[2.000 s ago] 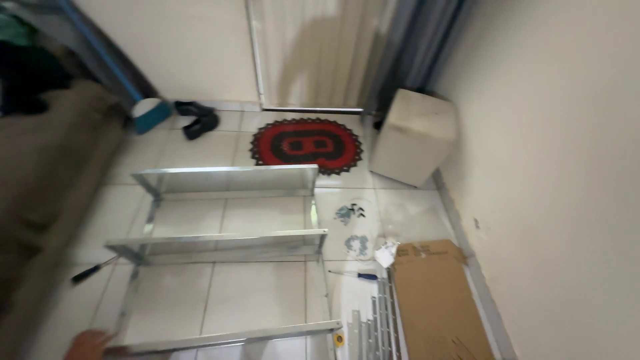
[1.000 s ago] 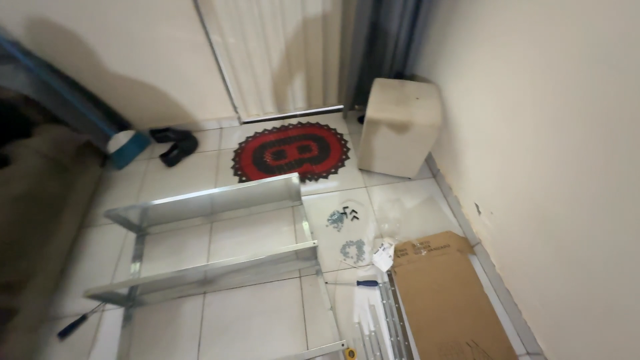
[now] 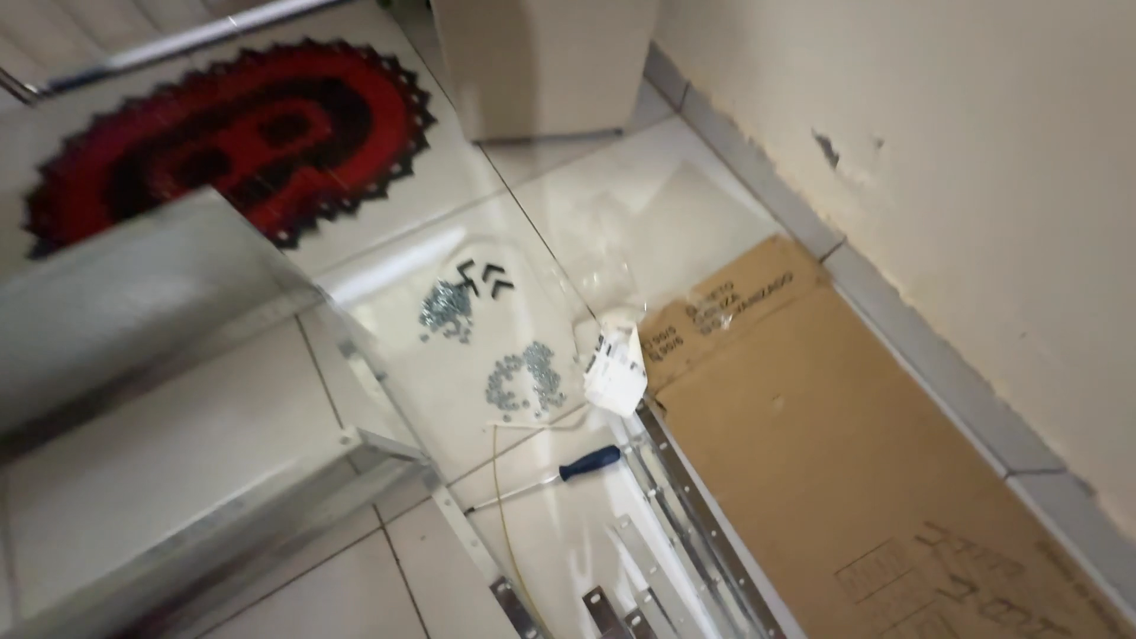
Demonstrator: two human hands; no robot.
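Neither of my hands shows now. A galvanized metal shelving frame (image 3: 177, 550) lies at the left, its shelves edge-up and joined to a perforated upright (image 3: 466, 532). Right of it, a screwdriver with a dark blue handle (image 3: 589, 463) rests on the floor tiles, its tip close to the upright. Beyond the screwdriver are a pile of small bolts (image 3: 446, 306), black angle pieces (image 3: 495, 280) and a scattered group of nuts (image 3: 528, 382). Loose perforated metal strips (image 3: 701, 532) lie below and right of the screwdriver. A crumpled white paper or packet (image 3: 617, 368) sits at their far end.
A flattened cardboard box (image 3: 799, 426) bearing writing lies along the right wall (image 3: 941, 177). A red and black mat (image 3: 240, 142) is at the far left, near the door. A pale box-like object (image 3: 546, 67) stands at the back. Clear plastic (image 3: 612, 240) lies before it.
The view has moved much closer to the small parts and the screwdriver. A hand at the lower left edge two seconds ago is out of view now.
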